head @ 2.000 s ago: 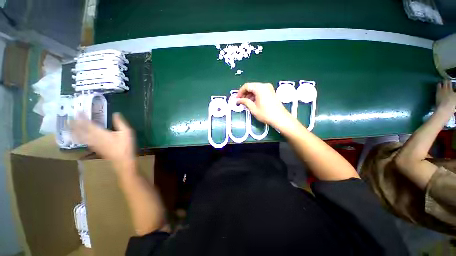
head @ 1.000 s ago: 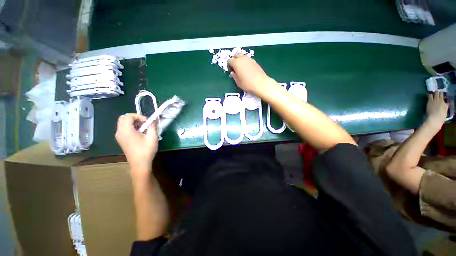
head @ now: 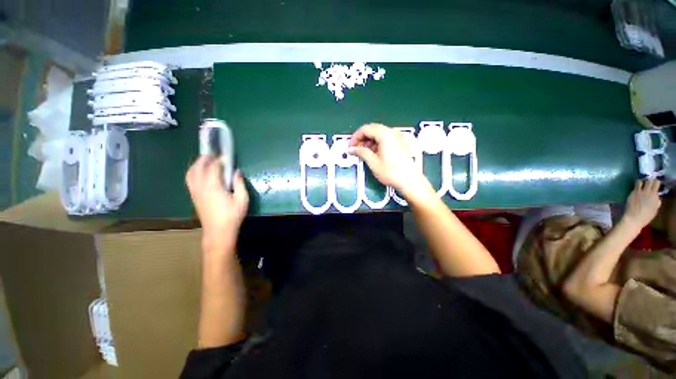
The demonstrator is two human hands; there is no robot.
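Several white oval housings (head: pixel 316 180) lie side by side on the green bench, disc ends away from me. My right hand (head: pixel 382 155) is over the row, thumb and fingertips pinched together at the disc of the second housing from the left; whether a tiny insert is between them is too small to tell. My left hand (head: pixel 216 191) holds a white housing (head: pixel 226 141), blurred, left of the row. A loose heap of small white inserts (head: pixel 345 77) lies beyond the row.
Stacked housings (head: pixel 132 96) and upright-looking nested housings (head: pixel 95 172) stand at the left. An open carton (head: pixel 152 289) is at lower left. A white strip (head: pixel 415 53) crosses behind. Another person's arm (head: pixel 619 233) is at right, near white housings (head: pixel 652 154).
My right hand has moved from the insert heap back to the row's discs. My left hand still holds a housing, now turned more upright; fewer housings show in it than a second ago.
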